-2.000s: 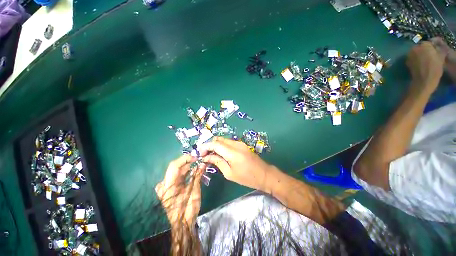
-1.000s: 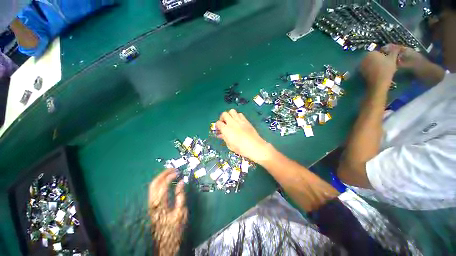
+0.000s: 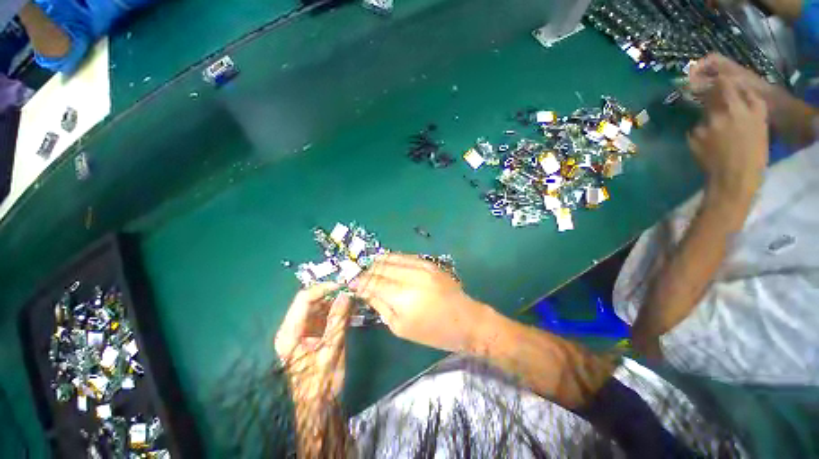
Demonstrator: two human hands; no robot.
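Note:
My left hand (image 3: 314, 333) and my right hand (image 3: 415, 300) meet at the fingertips over the near edge of a loose pile of circuit board assemblies (image 3: 334, 249). The fingers are pinched around something small between them, probably a circuit board assembly, mostly hidden by the fingers. White pouch cells (image 3: 348, 271) show in the pile just beyond the fingertips. My right hand and wrist cover the right part of this pile. A small heap of black parts (image 3: 429, 146) lies farther off on the green surface, and a single dark bit (image 3: 422, 231) lies nearer.
A larger pile of boards (image 3: 559, 166) lies to the right. A black tray (image 3: 135, 296) with boards is at left. A neighbour's hands (image 3: 732, 116) work by panelled boards (image 3: 682, 36). A metal post foot (image 3: 559, 36), single units (image 3: 219, 70) and a white sheet (image 3: 76, 99) are beyond.
My right hand has come back from beyond the pile to meet my left hand, whose fingers have closed in. The view has shifted slightly. The neighbour's hands have moved.

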